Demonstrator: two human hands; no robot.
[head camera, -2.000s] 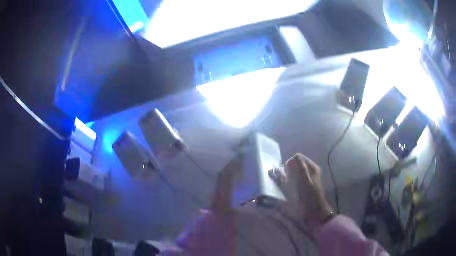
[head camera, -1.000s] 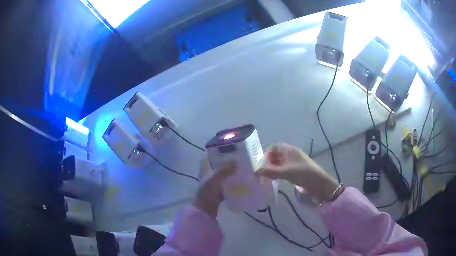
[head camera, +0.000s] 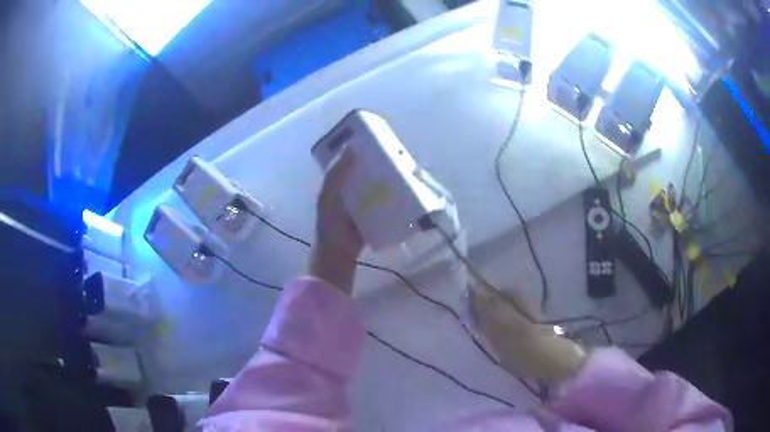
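A white mini projector (head camera: 380, 192) is tilted above the bench, with its dark front face turned up and away. My left hand (head camera: 337, 224) grips its left side; some fingers are hidden behind it. A black power cable (head camera: 457, 251) is plugged into the projector's near end and runs toward my right hand (head camera: 523, 339). My right hand is blurred, below and right of the projector and apart from it. Whether its fingers hold the cable cannot be seen.
Two cabled projectors (head camera: 181, 245) stand at left; three more (head camera: 582, 74) stand at upper right. Waiting projectors (head camera: 118, 302) line the left edge. A black remote (head camera: 599, 245) lies at right beside tangled leads (head camera: 675, 221). Loose cables cross the bench below my hands.
The projector has tilted and moved up in view, its glowing lens now turned out of sight. My right hand has left its side and moved down and right. The whole view has shifted.
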